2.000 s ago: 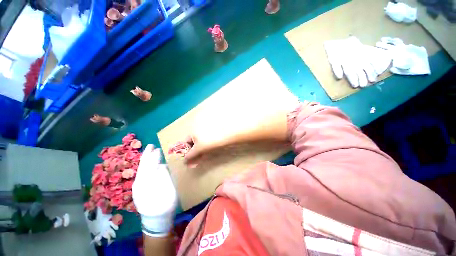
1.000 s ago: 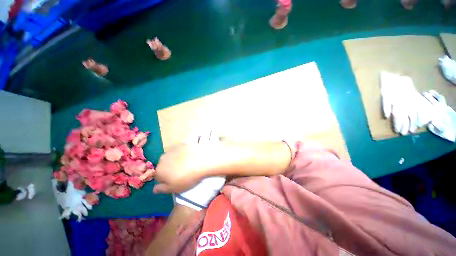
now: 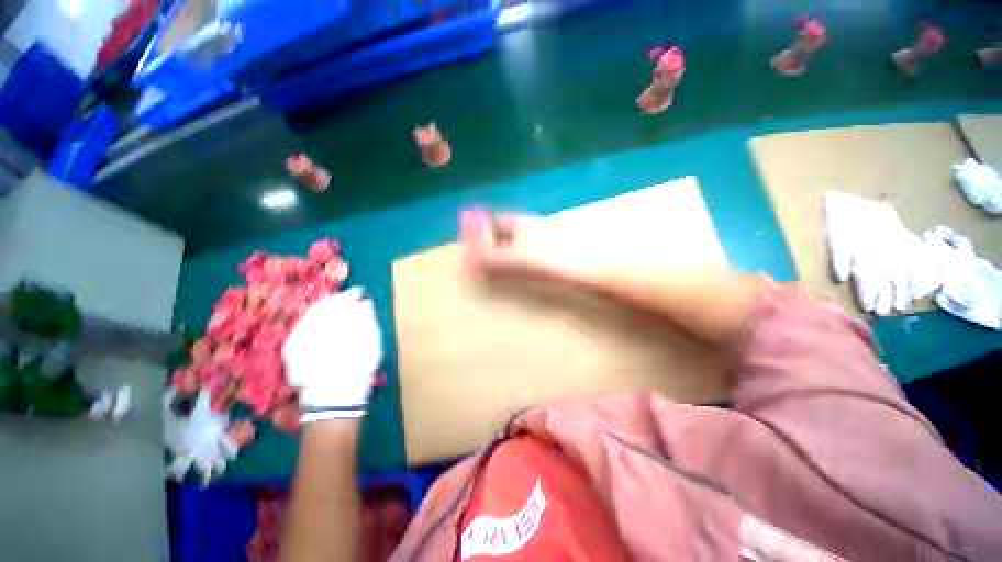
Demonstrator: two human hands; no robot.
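My left hand, in a white glove with a dark stripe at the cuff, lies over the right side of the heap of red-pink top pieces. Its fingertips are unclear, so I cannot tell whether it grips a piece. My bare right hand is blurred above the upper left part of the cardboard mat. A small red-pink piece shows at its fingertips. Anything else inside that hand is hidden.
Two flesh-coloured body parts are on the green conveyor at left. Several red-topped assembled pieces stand at right. Blue trays are beyond. Spare white gloves lie on the right cardboard. A blue bin is below left.
My hands, crossed near my body a second ago, are now apart. The gloved left hand has moved to the heap; the right hand has moved up toward the conveyor. The camera view has shifted.
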